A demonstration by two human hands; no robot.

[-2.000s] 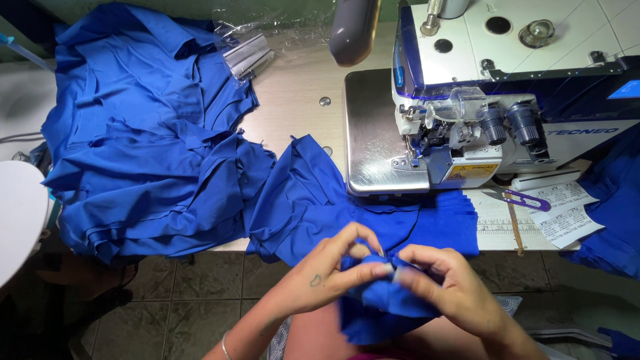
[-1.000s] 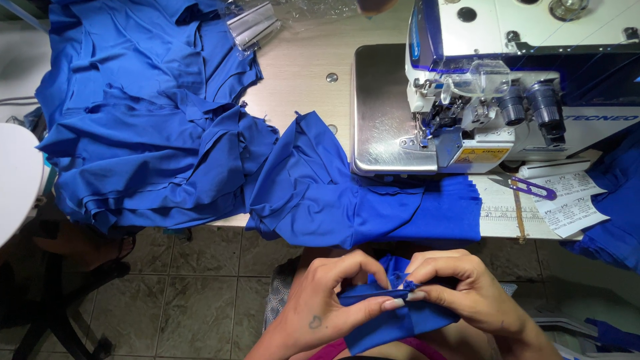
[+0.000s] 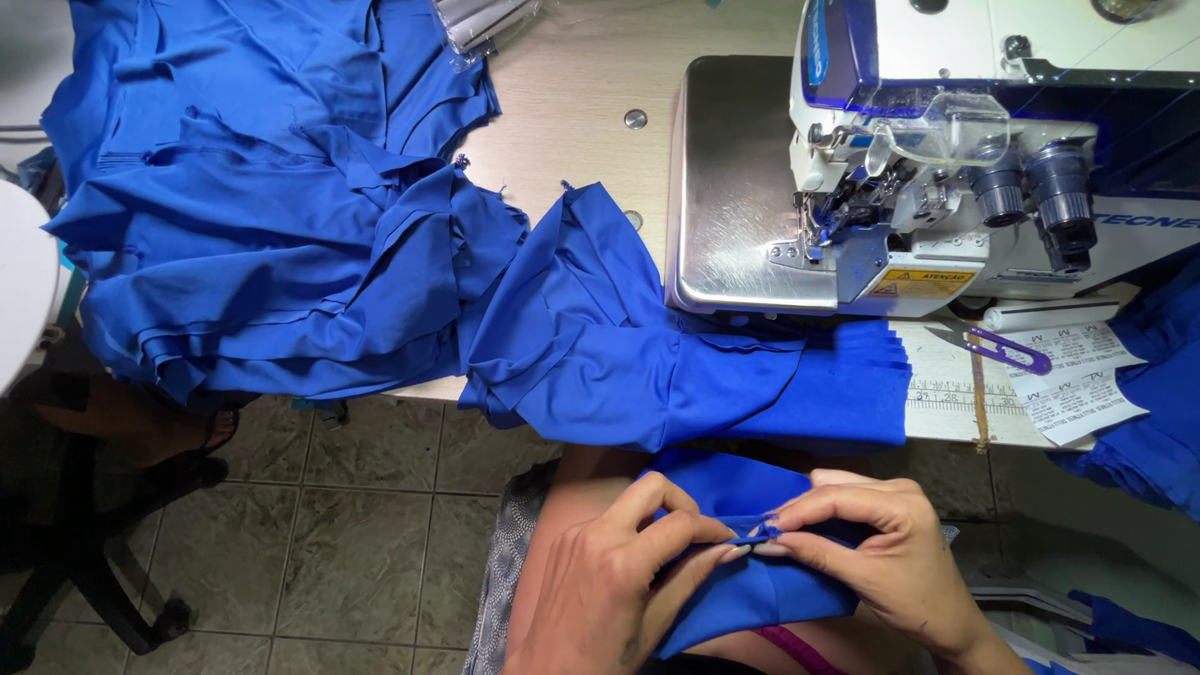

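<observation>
Over my lap, a piece of blue fabric (image 3: 727,600) is pinched at a folded edge between both hands. My left hand (image 3: 637,558) grips the fold with thumb and forefinger; my right hand (image 3: 872,544) pinches it just beside, the fingertips almost touching. Just beyond them, another blue fabric piece (image 3: 600,375) lies along the table's front edge, its right end a layered stack below the metal plate of a white and blue overlock sewing machine (image 3: 881,187). A large heap of blue fabric pieces (image 3: 272,262) covers the table's left part.
Purple-handled thread snips (image 3: 1008,350) lie on printed paper labels (image 3: 1078,375) at the right, near a measuring tape (image 3: 947,396) along the table edge. More blue fabric (image 3: 1167,403) is at the far right. A chair base (image 3: 103,562) stands on the tiled floor (image 3: 366,553) at left.
Both hands have moved down, away from the table edge, since the oldest frame, bringing the pinched fabric with them. In all the frames they work at its edge. The view has shifted closer.
</observation>
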